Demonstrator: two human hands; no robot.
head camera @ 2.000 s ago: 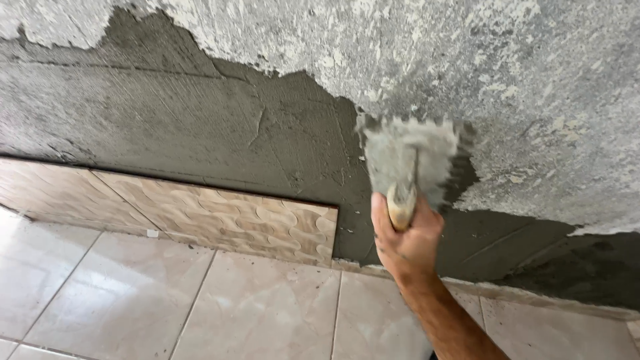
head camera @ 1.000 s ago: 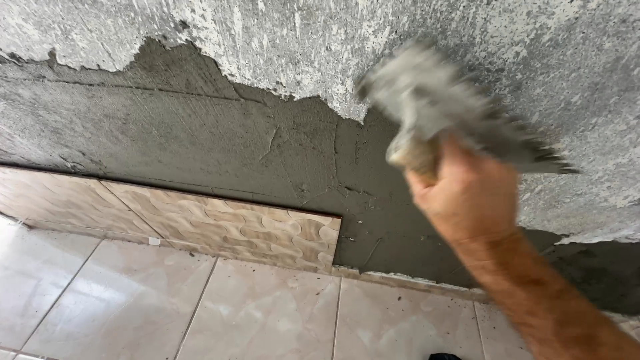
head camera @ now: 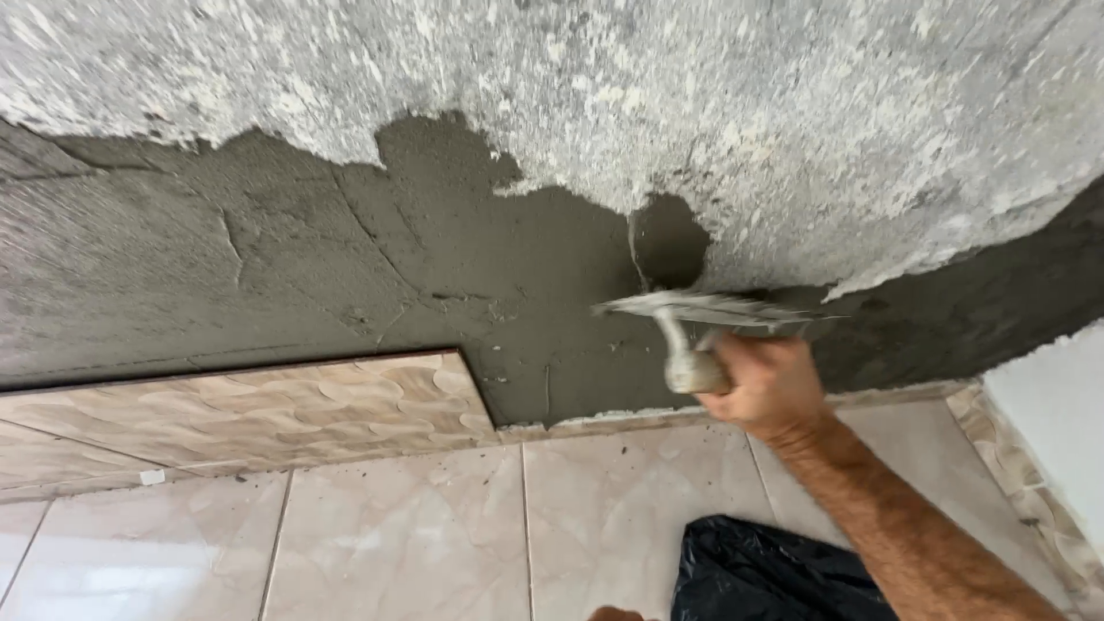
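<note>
My right hand (head camera: 763, 384) grips the handle of a notched trowel (head camera: 716, 309), whose blade is seen nearly edge-on against a band of wet grey mortar (head camera: 552, 259) low on the wall. Motion blurs the blade a little. Of my left hand (head camera: 617, 614) only a bit of skin shows at the bottom edge; its fingers are hidden. Left of the trowel, patterned beige wall tiles (head camera: 345, 401) stand along the foot of the wall, their end edge beside bare mortar.
Above the mortar the wall is rough, flaked grey-white plaster (head camera: 604, 86). Glossy pinkish floor tiles (head camera: 405, 535) run along the wall. A black plastic bag (head camera: 759, 573) lies on the floor below my right forearm. A white wall (head camera: 1052, 414) with a tile skirting meets the corner at right.
The trowel has come down from the plaster onto the mortar band. Fresh mortar now covers some plaster along the upper edge. The view has shifted to the right, showing the corner and bag.
</note>
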